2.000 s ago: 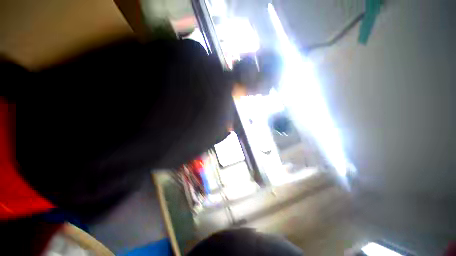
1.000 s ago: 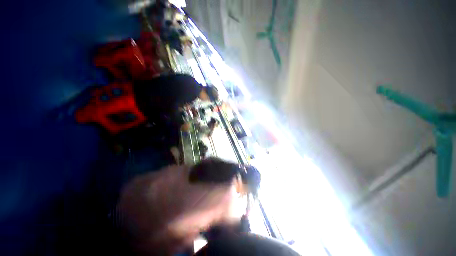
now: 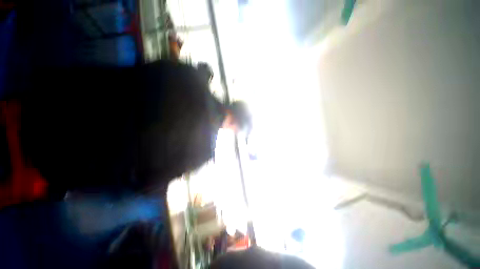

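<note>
Neither of my hands shows. The picture is turned sideways, blurred and partly washed out by glare. Nearest in front is a person in very dark clothing (image 3: 121, 126), seen large at the left and centre, with the head (image 3: 239, 116) toward the glare. A long bench line (image 3: 197, 234) with a thin rail shows past the person; the small items on it are too blurred to name. A dark rounded shape (image 3: 260, 260) cuts into the bottom edge; I cannot tell what it is.
A red-orange seat or garment (image 3: 21, 163) is at the left edge. Blue floor (image 3: 100, 215) shows at the lower left. Teal fan-like blades (image 3: 432, 231) are at the lower right against the pale ceiling (image 3: 400, 105). A blurred brown box-like item (image 3: 202, 219) is by the bench.
The view has shifted along the bench line. The person in dark clothing now fills the left centre; the pale-pink clothed person is out of view. The teal blades sit lower.
</note>
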